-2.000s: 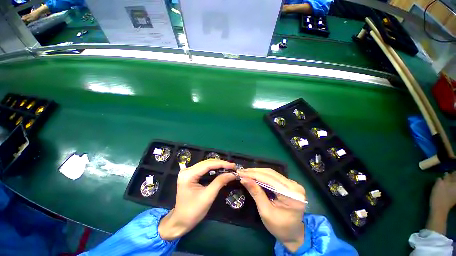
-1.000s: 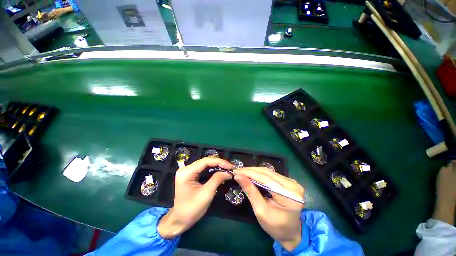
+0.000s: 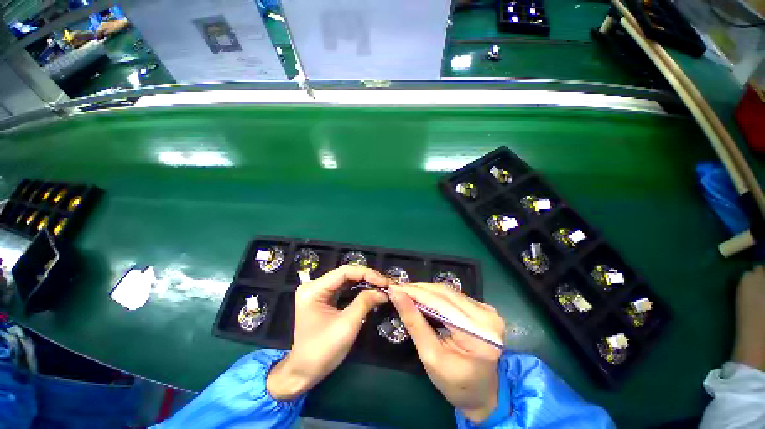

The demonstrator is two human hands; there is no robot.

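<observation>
My left hand (image 3: 331, 327) is over the middle of a black parts tray (image 3: 231, 323), thumb and forefinger pinched on a small part mostly hidden by the fingertips, likely a round unit. My right hand (image 3: 449, 343) meets it fingertip to fingertip and grips slim silver tweezers (image 3: 457, 321), whose rear end points down to the right. The tips are hidden at the fingers. Round units sit in the tray pockets, such as one with a white tab (image 3: 252, 312) at the lower left and one (image 3: 392, 328) between my hands.
A second black tray (image 3: 537, 276) of tabbed round units lies slanted at right. At left are a tray of gold parts (image 3: 50, 205), a small black box (image 3: 38, 272) and a white scrap (image 3: 134, 287). A tan rod frame (image 3: 696, 109), blue bundle (image 3: 721, 197) and another person's arm (image 3: 749, 335) are at right.
The view has shifted slightly, showing more of the left tray. My hands keep nearly the same pinch over the tray, and the tweezers' rear end has dipped slightly.
</observation>
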